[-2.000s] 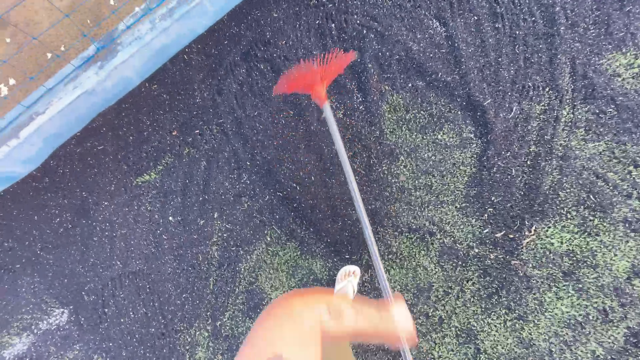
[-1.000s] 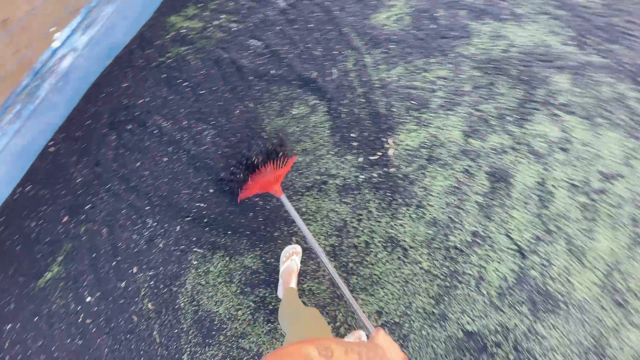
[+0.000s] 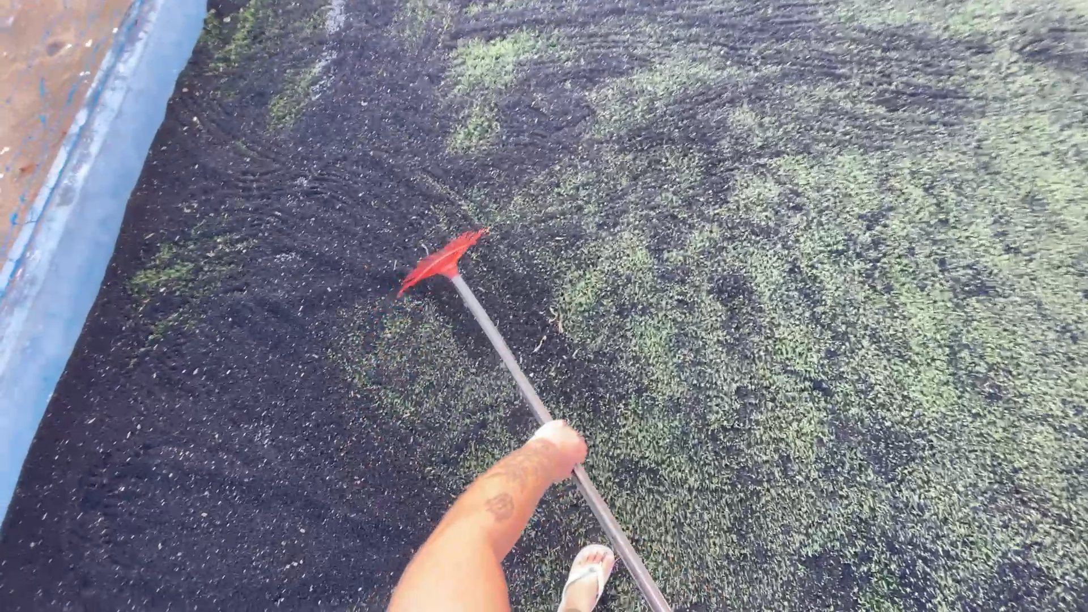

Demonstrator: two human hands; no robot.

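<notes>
My left hand is wrapped around the grey handle of a rake, with the tattooed forearm rising from the bottom edge. The rake's red fan-shaped head lies on the dark granular ground, up and to the left of the hand. Below the hand, the handle runs down to the right and leaves the frame. My right hand is out of view.
Artificial turf with dark granules over green blades spreads across the ground. A pale blue border runs along the left, beside a brown surface. A foot in a white flip-flop stands near the handle.
My left hand has come up from the bottom edge and more forearm shows. Dark granules sprayed around the rake head a second ago; that spray is gone. The view has shifted.
</notes>
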